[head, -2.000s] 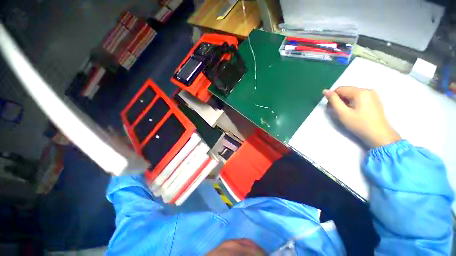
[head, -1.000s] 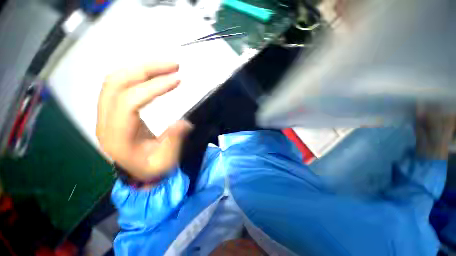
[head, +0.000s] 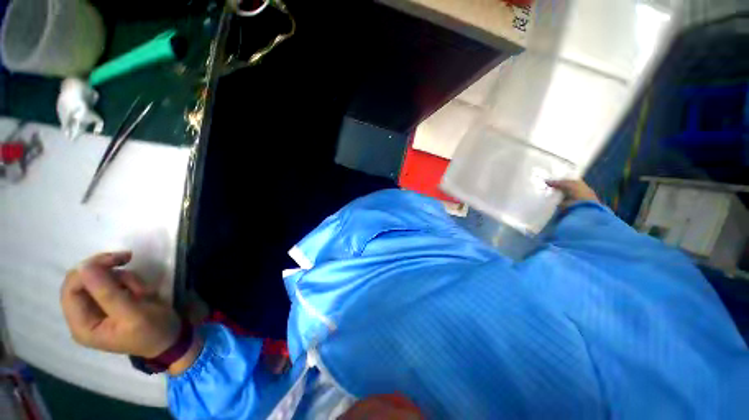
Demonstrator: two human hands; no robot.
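Observation:
A translucent plastic tray (head: 505,176) is at the right, slanting up and away, its far part blurred. My right hand (head: 573,191) grips its near edge; only the fingers show beyond the blue sleeve. My left hand (head: 115,308), with a dark red wrist band, is over the white sheet (head: 49,221) at the left. Its fingers are loosely curled and I see nothing in it. Tweezers (head: 117,152) lie on the far end of the sheet.
A green ridged tube (head: 135,59), a white cup (head: 53,37) and a crumpled white piece (head: 79,107) are on the green mat. A red panel (head: 425,174) and a dark box (head: 369,148) are below the bench edge. A pale box (head: 694,215) stands at the far right.
The view has swung to the right. The tray in my right hand shows more clearly and lower. My left hand's fingers were stretched out and are now curled, still over the sheet.

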